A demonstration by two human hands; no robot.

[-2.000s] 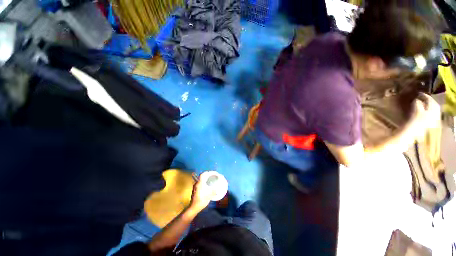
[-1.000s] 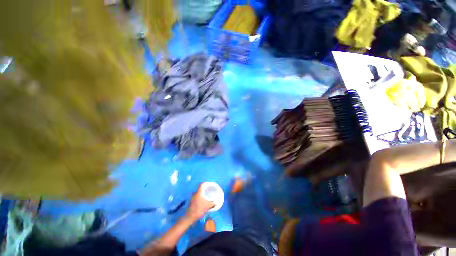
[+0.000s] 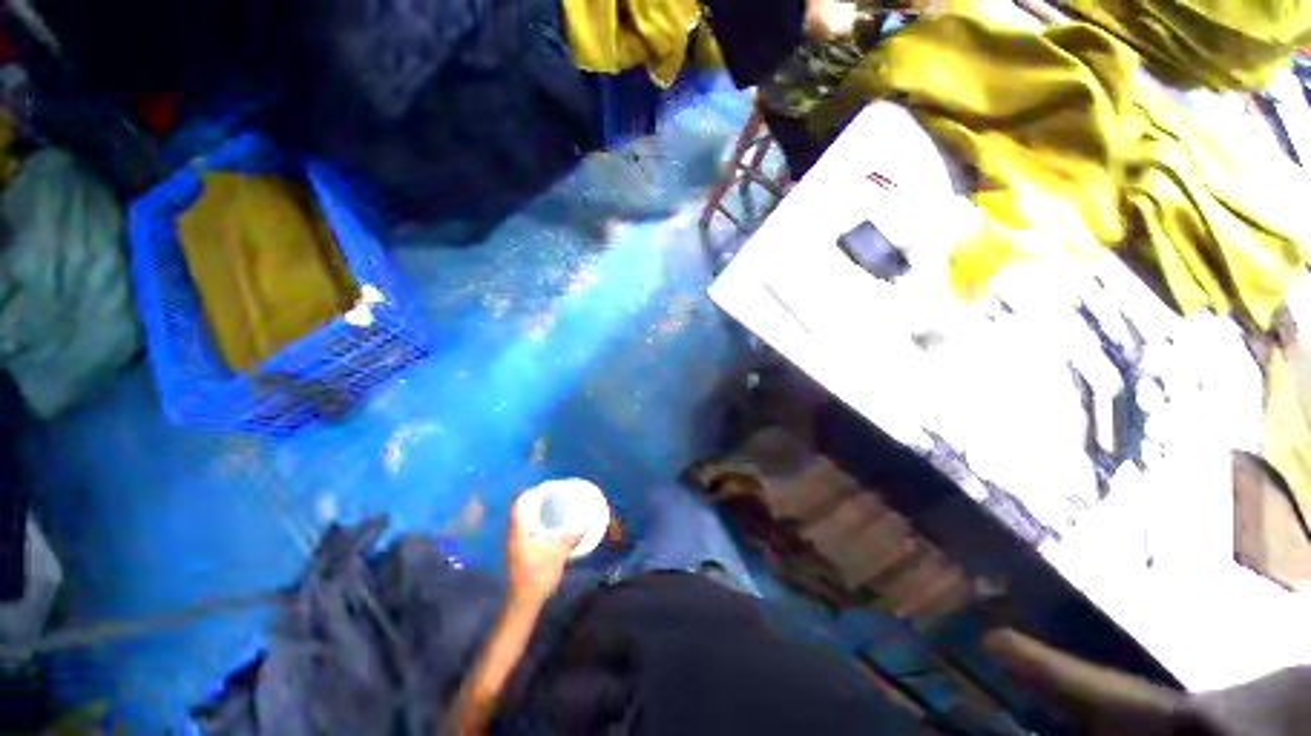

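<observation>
My left hand [image 3: 535,552] holds a small round white cup [image 3: 564,518] from its left side, low in the middle of the view. The cup's open top faces up towards the camera. What is inside it is too blurred to tell. My bare forearm comes up from the bottom edge. My right hand is not in view.
A blue crate [image 3: 388,342] with mustard cloth stands on the blue floor at left. Dark crumpled cloth [image 3: 367,626] lies low at left. A white table [image 3: 805,273] with mustard garments [image 3: 1035,101] runs along the right, brown folded pieces [image 3: 841,525] beside it. A blurred brownish shape is at lower right.
The view has moved forward past the person in purple and the hanging mustard garments. The blue crate and white table are nearer. The cup stays in my left hand.
</observation>
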